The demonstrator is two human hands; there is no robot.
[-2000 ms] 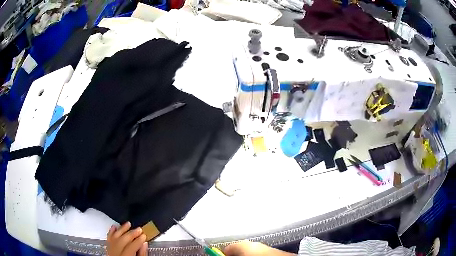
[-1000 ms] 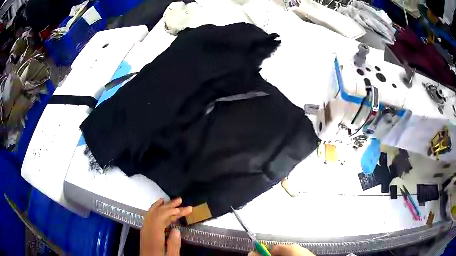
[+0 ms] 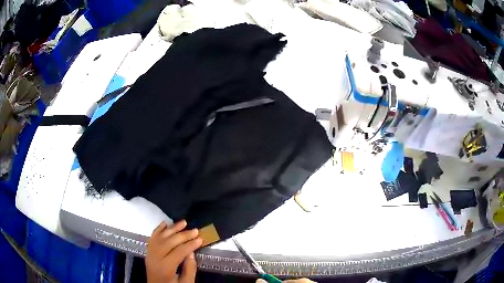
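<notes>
A black garment panel [image 3: 232, 149] lies spread over the table's left side, with a narrow dark strip [image 3: 243, 105] on it. My left hand [image 3: 172, 249] presses a small tan card template [image 3: 209, 235] onto the panel's front corner, fingertips on its left part. My right hand [image 3: 295, 281] is mostly cut off by the bottom edge. It holds scissors [image 3: 251, 260] by a green handle, the blade tips just right of the panel's edge, beside the card.
A white sewing machine [image 3: 409, 110] stands at the right. Near it lie a blue oval piece [image 3: 393, 161], dark scraps [image 3: 463, 199] and pink and blue snips [image 3: 444, 215]. The ruler-marked edge [image 3: 331, 266] runs along the front. Blue bins stand at the left.
The view has turned, shifting the scene since the first frame. The scissors' tips, over the panel edge one second ago, now lie just off it. The left hand still holds the card at the corner.
</notes>
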